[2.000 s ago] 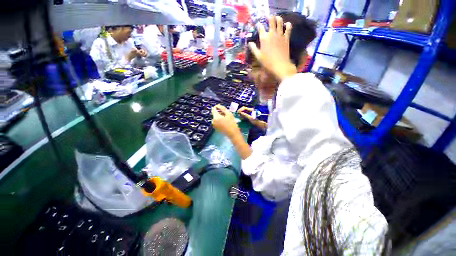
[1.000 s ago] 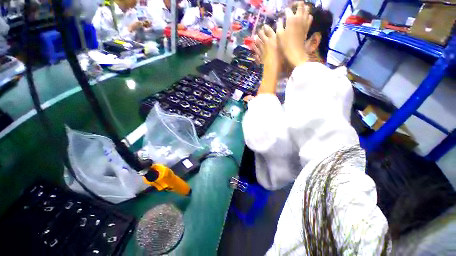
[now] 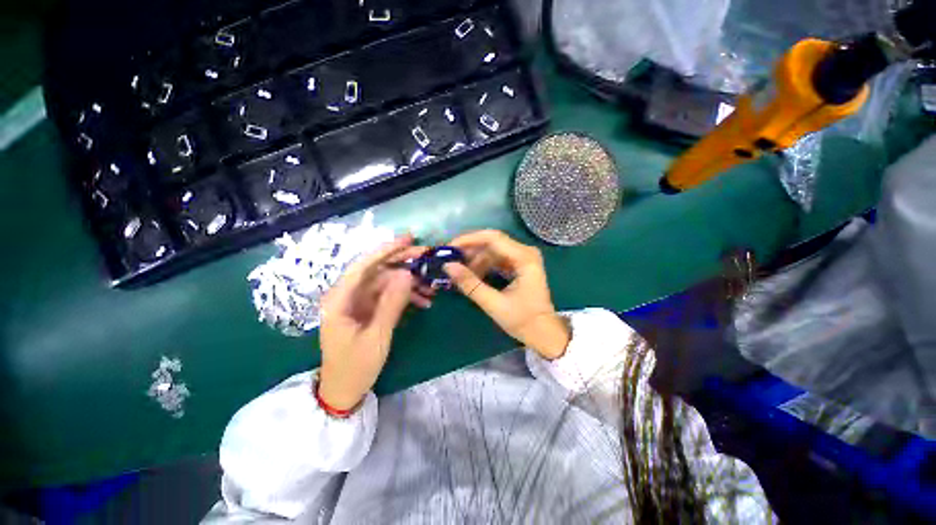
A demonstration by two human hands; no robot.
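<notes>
My left hand (image 3: 359, 313) and my right hand (image 3: 510, 290) hold a small round black unit (image 3: 439, 267) between their fingers, above the green mat. The fingers hide part of its rim. A heap of small silvery-white parts (image 3: 298, 275) lies beside and behind my left hand. The black compartment tray (image 3: 364, 174) lies beyond the hands, with round units and bright rectangles in pockets; at least one pocket is empty. The round perforated screw plate (image 3: 568, 189) lies ahead of my right hand. The orange electric screwdriver (image 3: 765, 115) is at the upper right, its nose pointing at the plate.
A small pile of greyish parts (image 3: 167, 388) lies at the left. Clear plastic bags (image 3: 657, 36) and a black box with a white label (image 3: 686, 111) are at the upper right. A person's pale sleeve (image 3: 903, 205) shows at the right edge. The bench edge runs before me.
The view has swung from the neighbouring person and the line down to my own bench. Both my hands, the black unit in them and the white heap now show.
</notes>
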